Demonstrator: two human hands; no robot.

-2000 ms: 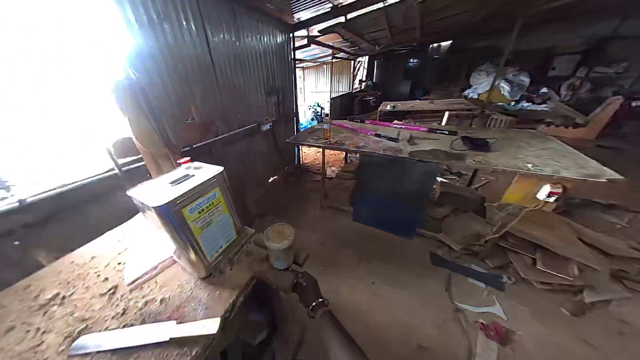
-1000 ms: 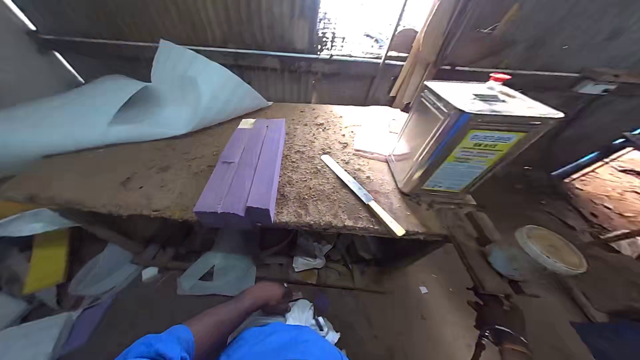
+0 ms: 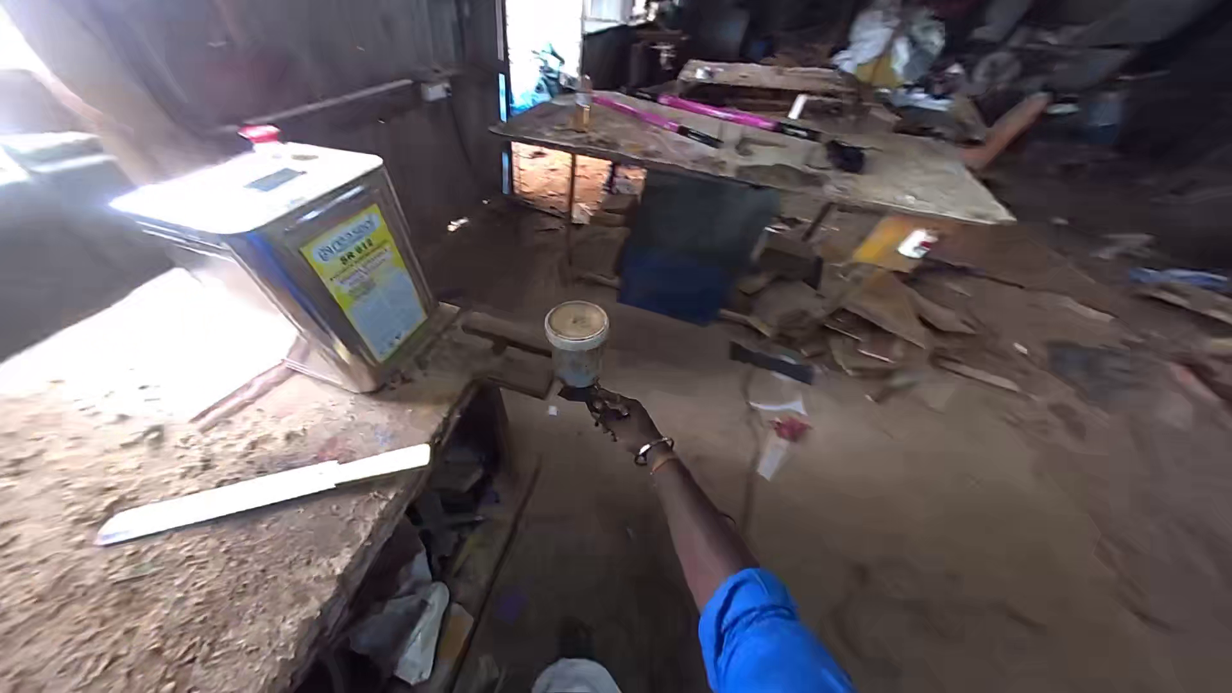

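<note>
My right hand (image 3: 621, 419), with a bracelet at the wrist, reaches out beyond the workbench edge. Its fingers look dark and blotchy, and a small dark thing (image 3: 577, 393) shows at their tips; whether they grip it is unclear. Just above the fingertips is a round plastic tub (image 3: 577, 351) with a dried, crusted top. My left hand is out of view. On the workbench (image 3: 221, 587) lie a long knife with a pale handle (image 3: 265, 496) and a large square metal tin (image 3: 371, 289), standing upright with a red cap and a yellow label.
Behind stands a low table (image 3: 924, 173) holding pink-and-black poles (image 3: 717, 113) and a small bottle (image 3: 581, 108). A dark panel (image 3: 688, 241) leans below it. Board scraps (image 3: 885, 313) litter the floor at right. Scrap sheets lie beneath the workbench.
The view has swung right from the bench with the purple blocks. My left hand, seen low in the middle a second ago, has left the view. My right hand now shows near the tub.
</note>
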